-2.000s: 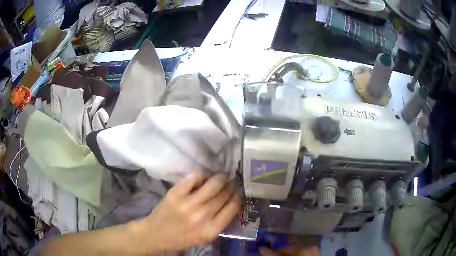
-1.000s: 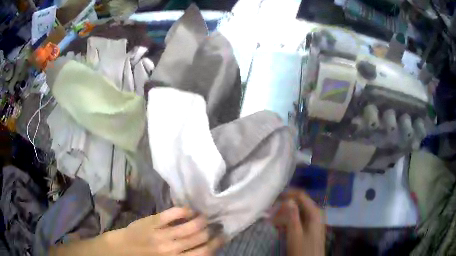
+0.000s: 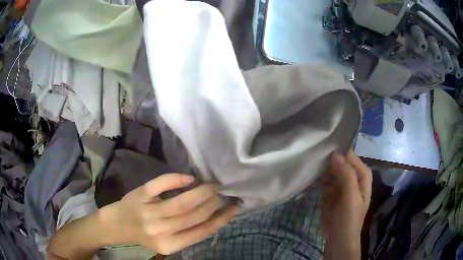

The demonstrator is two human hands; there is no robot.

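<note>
The grey-taupe main panel (image 3: 294, 101) hangs in a loose curve between my hands, in front of the machine. An off-white light panel (image 3: 195, 61) lies joined to it on the left and reaches up to the top edge. My left hand (image 3: 172, 213) holds the lower left edge of the cloth, fingers over it. My right hand (image 3: 350, 177) pinches the seam edge on the right, thumb on the cloth. The cloth hides some fingertips. The overlock machine (image 3: 375, 18) is at the upper right, cut off by the frame, apart from the cloth.
A pale green panel (image 3: 91, 30) lies on off-white cloth strips (image 3: 66, 81) at the left. Brown and grey cloth (image 3: 127, 172) is piled at lower left. A blue plate (image 3: 371, 114) with lint is on the white table (image 3: 401, 147). Olive-green cloth (image 3: 447, 122) is at right.
The cloth has come away from the machine toward me, and both hands now hold its lower edge. The view has tipped down, so the machine sits higher and further right.
</note>
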